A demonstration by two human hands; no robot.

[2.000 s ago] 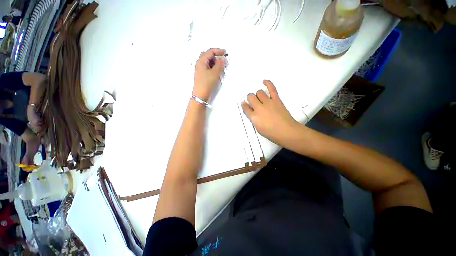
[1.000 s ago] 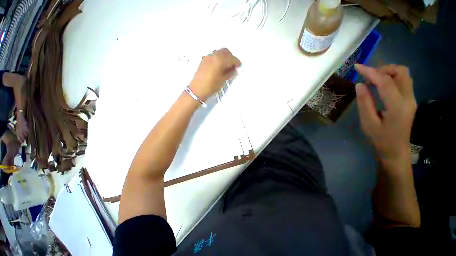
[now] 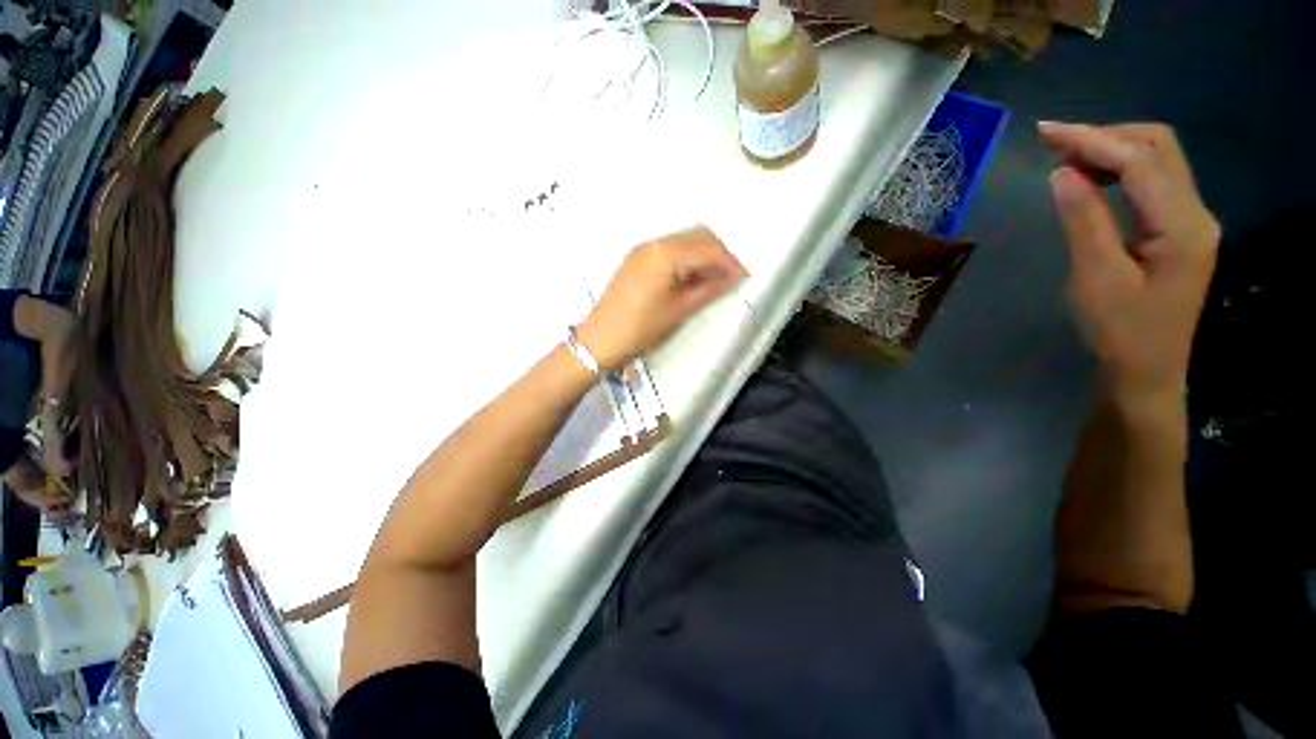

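A panel lies back side up, white with a brown edge point(image 3: 595, 469) along its near side. Narrow white strips point(image 3: 626, 401) run in parallel near its notched end. My left hand point(image 3: 668, 296) is over the panel's right part, fingers curled together and slightly blurred; whether it pinches something thin cannot be told. My left forearm covers part of the brown edge. My right hand point(image 3: 1136, 238) is raised past the table edge above the floor, thumb and index finger apart, with nothing visible between them.
Amber glue bottle point(image 3: 778, 98) stands at the far table edge beside white cord loops point(image 3: 635, 51). Brown leather strips point(image 3: 130, 318) and stacked panels point(image 3: 217, 650) are at left. Below the table edge are a blue basket point(image 3: 986, 137) and a brown scrap bin point(image 3: 938, 296). Another person's arm shows far left.
My right hand left the panel's notched end and moved out past the table edge. My left hand moved from the panel's upper area toward the table edge. The view has shifted.
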